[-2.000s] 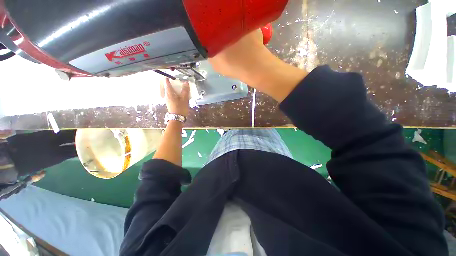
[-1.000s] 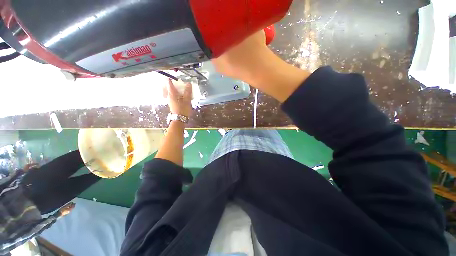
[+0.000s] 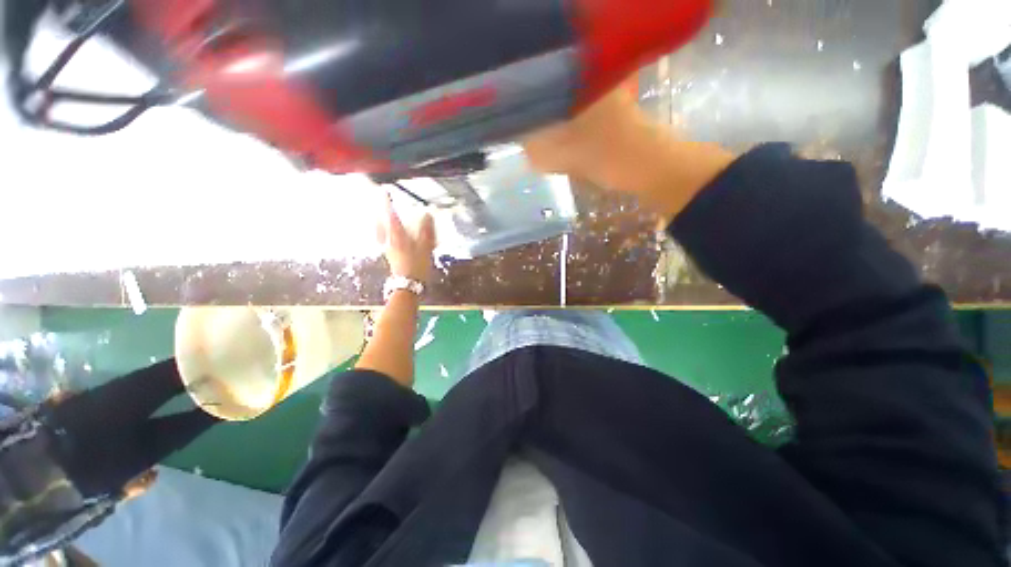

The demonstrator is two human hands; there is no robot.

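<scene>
The red-and-black straight-knife cutting machine [image 3: 443, 66] fills the top of the view, blurred. Its flat grey base plate [image 3: 516, 205] lies on the table below the motor. My right hand [image 3: 604, 138] is at the machine's right side, closed round its handle; the motor body partly hides the fingers. My left hand [image 3: 410, 246], with a band at the wrist, lies on the front edge of the white fabric lay [image 3: 166, 188], just left of the base plate. Its thumb and fingers are apart. The knife's contact with the cloth is hidden.
White cut stacks [image 3: 942, 133] lie at the table's right. A cream bucket [image 3: 227, 360] stands below the brown table's front edge [image 3: 765, 306]. Another person's arm and legs [image 3: 100, 432] show at lower left. A cable or guard loop [image 3: 83, 105] is at upper left.
The machine has turned and shifted right, with my right hand on it. My left hand has stayed at the cloth's front edge. The camera view has shifted slightly. The other person has come into view.
</scene>
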